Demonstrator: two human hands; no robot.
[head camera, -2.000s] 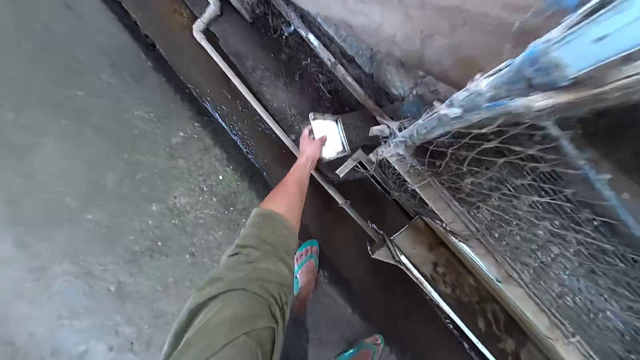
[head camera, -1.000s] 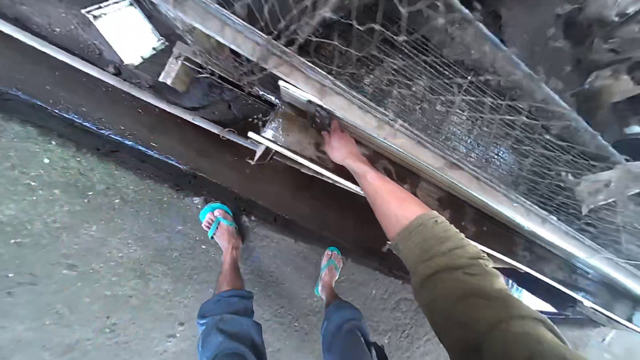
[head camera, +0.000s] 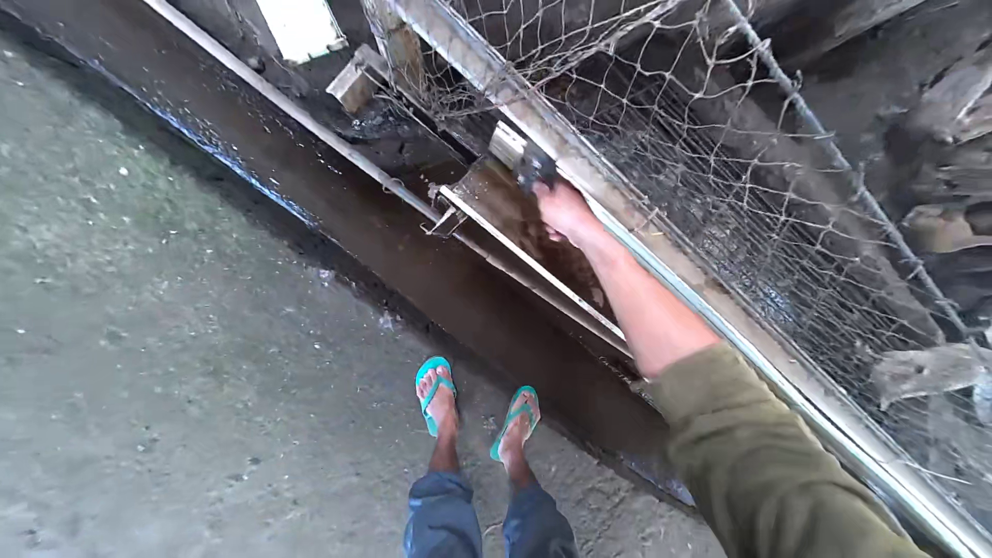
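My right hand (head camera: 564, 211) reaches in from the lower right, its fingers closed on a dark, pale-edged flat object (head camera: 521, 158). The object's exact kind is not clear. It is at the upper left end of a long narrow trough (head camera: 535, 273), against the inner side of the far rail. Brown, wet-looking matter shows inside the trough, below my fingers. The trough's near edge is a thin white strip, close to a long pipe (head camera: 291, 108). My left hand is out of view.
Wire netting (head camera: 697, 147) rises behind the metal rail (head camera: 697, 283). A white tray-like object (head camera: 301, 27) and a small block (head camera: 356, 81) lie at the upper left. A dark wet channel (head camera: 372, 232) runs between the trough and my feet in turquoise flip-flops (head camera: 436, 391) on the concrete floor.
Two seconds ago a hand was at the white tray-like object; now that object lies untouched. My right hand came into view at the trough one second ago and is still there. The view has turned strongly.
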